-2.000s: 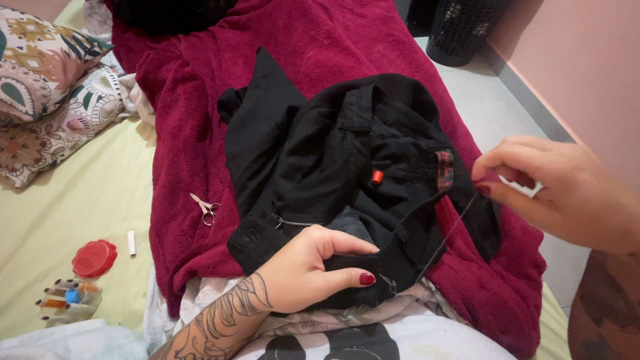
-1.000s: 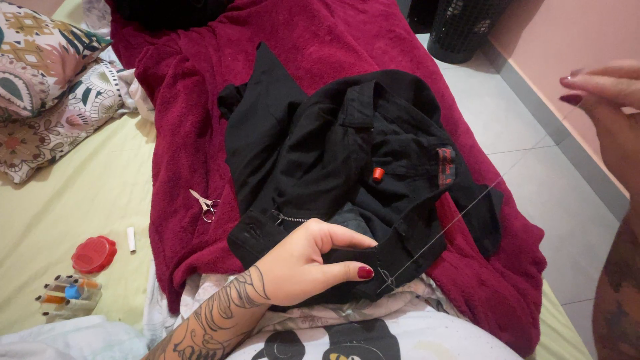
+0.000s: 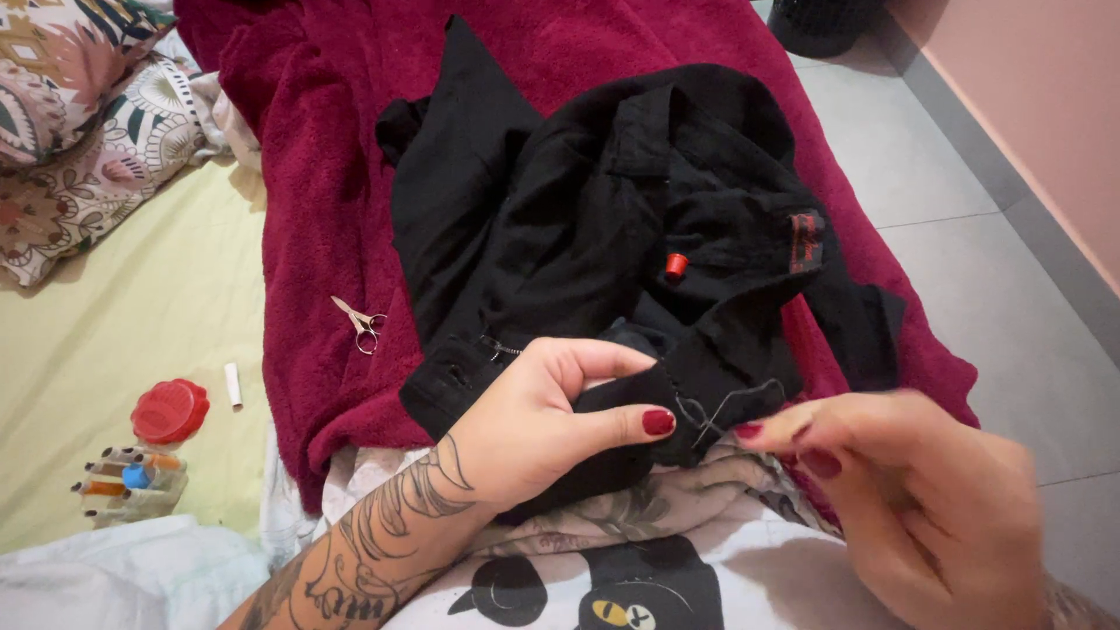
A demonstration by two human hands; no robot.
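Observation:
Black trousers (image 3: 560, 227) lie bunched on a dark red blanket, their waistband toward me. My left hand (image 3: 569, 420) pinches the waistband cloth between thumb and fingers. Close to its right, my right hand (image 3: 910, 481) has thumb and fingertips together beside a looped dark thread (image 3: 761, 389) at the fabric edge; whether the fingertips hold it is unclear. A thin needle (image 3: 715, 418) appears to lie slanted against the cloth there. On the trousers rests a small red thimble-like cap (image 3: 676, 265). Left of the trousers, small scissors (image 3: 360, 325) lie on the blanket (image 3: 324, 219).
At left on the pale sheet are a red scalloped lid (image 3: 170, 411), a small white stick (image 3: 233, 386) and a clear case of thread spools (image 3: 131, 484). Patterned pillows (image 3: 114, 166) lie at upper left. A black basket (image 3: 822, 22) stands on the tiled floor.
My right hand was raised at far right with thread stretched from the cloth; it has come back down beside the waistband, and the thread is slack and looped. My left hand keeps its hold.

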